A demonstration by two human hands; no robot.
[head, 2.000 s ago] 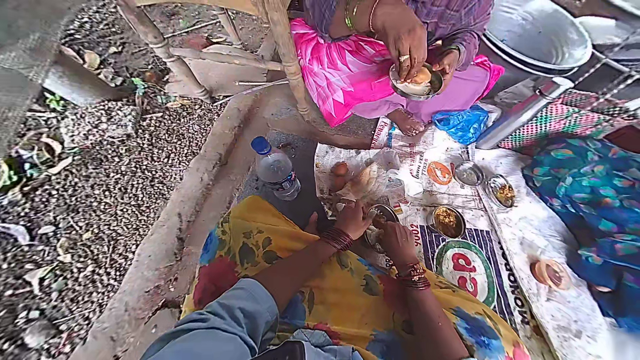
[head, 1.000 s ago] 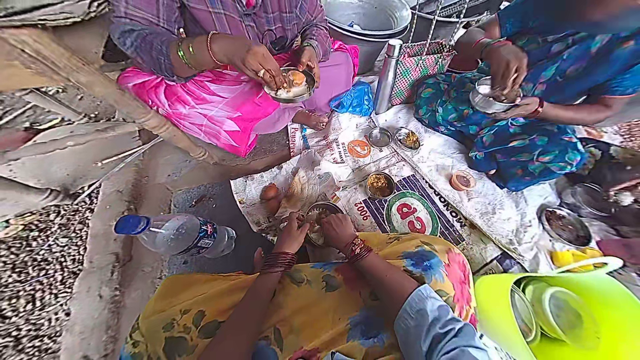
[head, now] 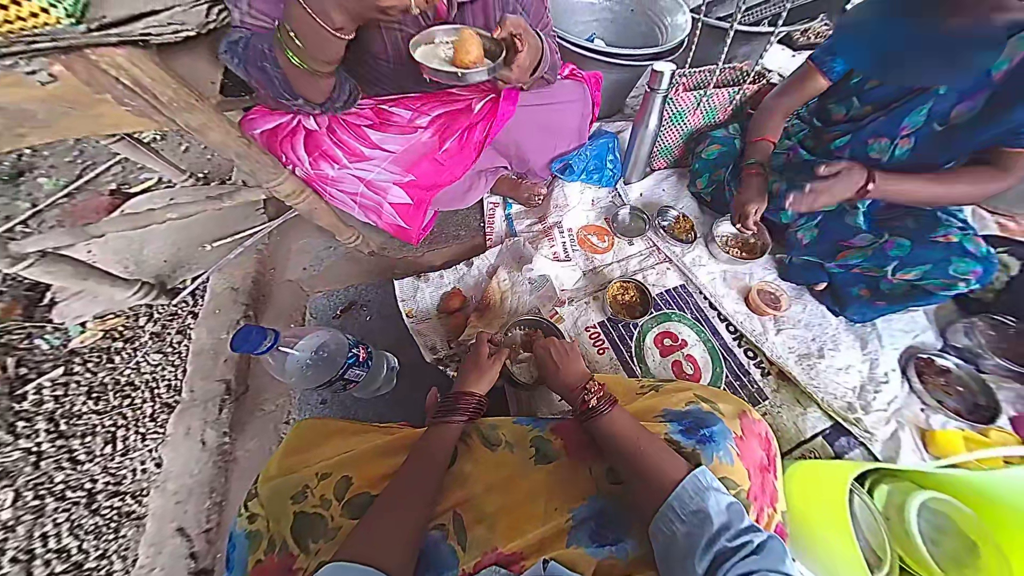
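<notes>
A steel bowl [head: 522,370] with food in it sits just beyond my lap, between my two hands. My left hand [head: 482,364] is at its left rim, the fingertips pinched around what may be a small piece of food. At the right side of the bowl, my right hand [head: 562,364] has its fingers bent over the rim; what they grip is too small to tell. Left of the bowl, brown round food pieces [head: 453,302] lie on a printed paper sheet [head: 416,300]. A second steel bowl [head: 628,299] with yellowish food stands to the upper right.
A plastic water bottle [head: 324,360] lies at my left. Two people sit opposite with a steel plate [head: 457,54] and a steel bowl [head: 739,240]. A steel flask [head: 649,120], an orange cup [head: 767,299] and a dish of dark food [head: 954,387] stand beyond; a lime-green basket [head: 824,488] is at right.
The person in pink holds the plate higher, one hand now off the food. The person in blue had a bowl in hand; it now rests on the sheet. My hands remain at my bowl.
</notes>
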